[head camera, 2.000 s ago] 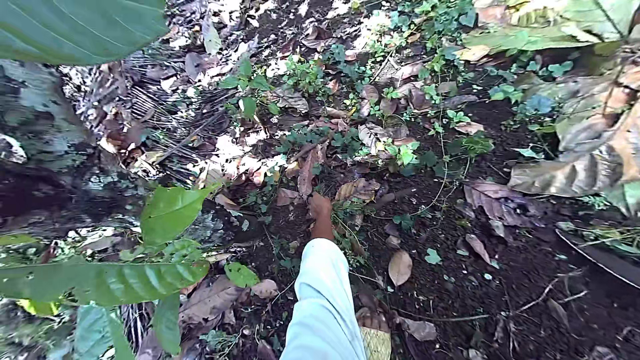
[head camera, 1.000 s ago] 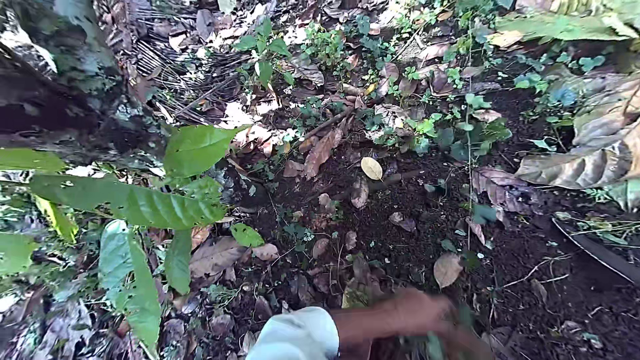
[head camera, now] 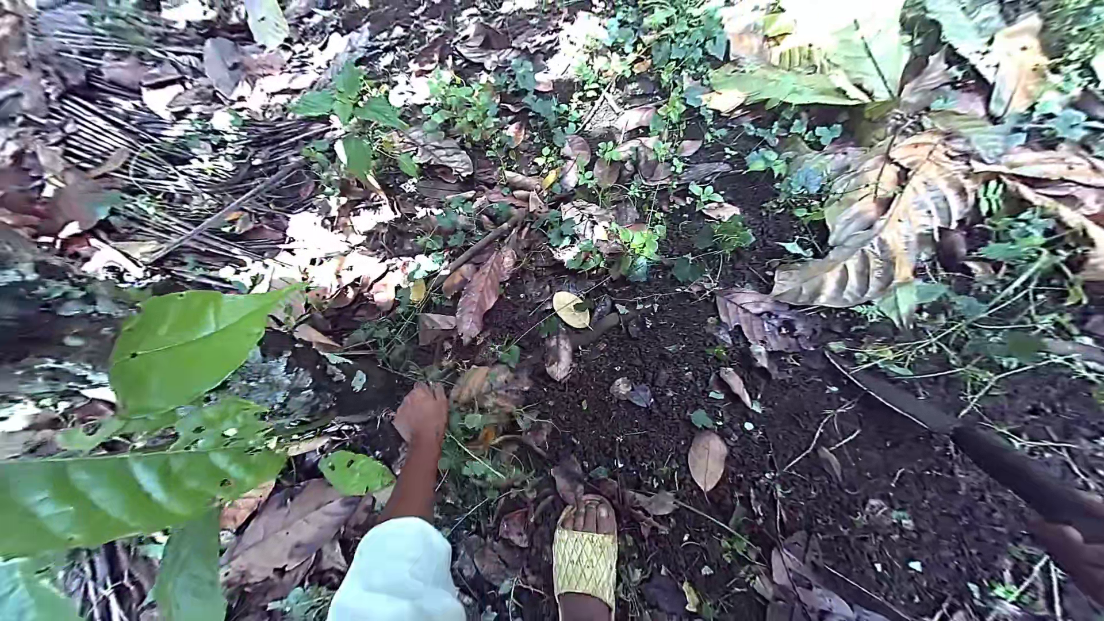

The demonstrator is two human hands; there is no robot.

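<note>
My left hand [head camera: 423, 414] is low over the soil left of centre, its fingers curled around some small green weeds [head camera: 473, 431] mixed with dry leaves. How much it grips is hidden by the hand. At the right edge, partly cut off, my right hand [head camera: 1069, 548] is closed on the dark handle of a long bladed tool [head camera: 992, 448]. The tool's dark blade, with a pale edge, points up and left and lies close to the soil.
My foot in a yellow woven sandal [head camera: 586, 552] stands at bottom centre. Broad green leaves [head camera: 185, 345] hang at the left. Large dried leaves [head camera: 897, 224] lie at the upper right, and a thin stick [head camera: 228, 211] rests among leaf litter at the upper left.
My left hand was farther up near the brown leaf, then swept low to the right, and is now back at the left by the weeds. My right hand has come into view.
</note>
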